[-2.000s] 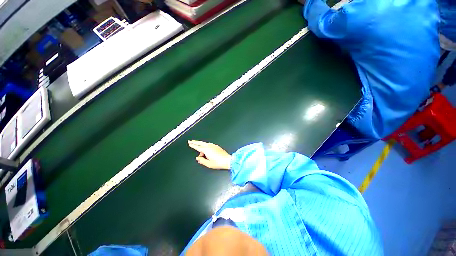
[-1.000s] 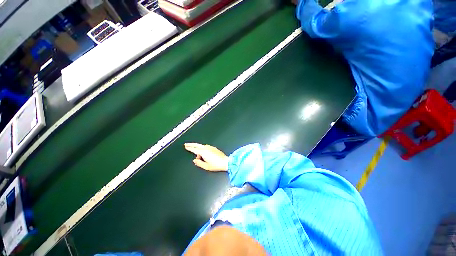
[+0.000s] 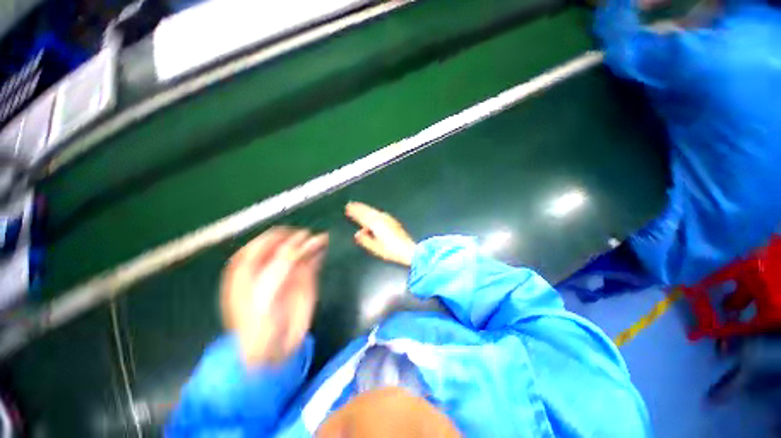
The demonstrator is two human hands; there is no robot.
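Observation:
My right hand is over the dark green worktop, near the pale rail, with its thumb and fingers apart and nothing visible in it. My left hand is raised over the worktop to the left of it. It is strongly blurred, and whether it holds anything cannot be told. A retail box is cut off by the left edge, on the conveyor, blurred.
The pale side rail runs between worktop and green belt. White trays lie on the far side. A person in a blue smock is at the right, beside a red stool.
My left hand has come into view from the lower left. My right hand stays open over the worktop. The view has turned, and the box now appears higher at the left edge.

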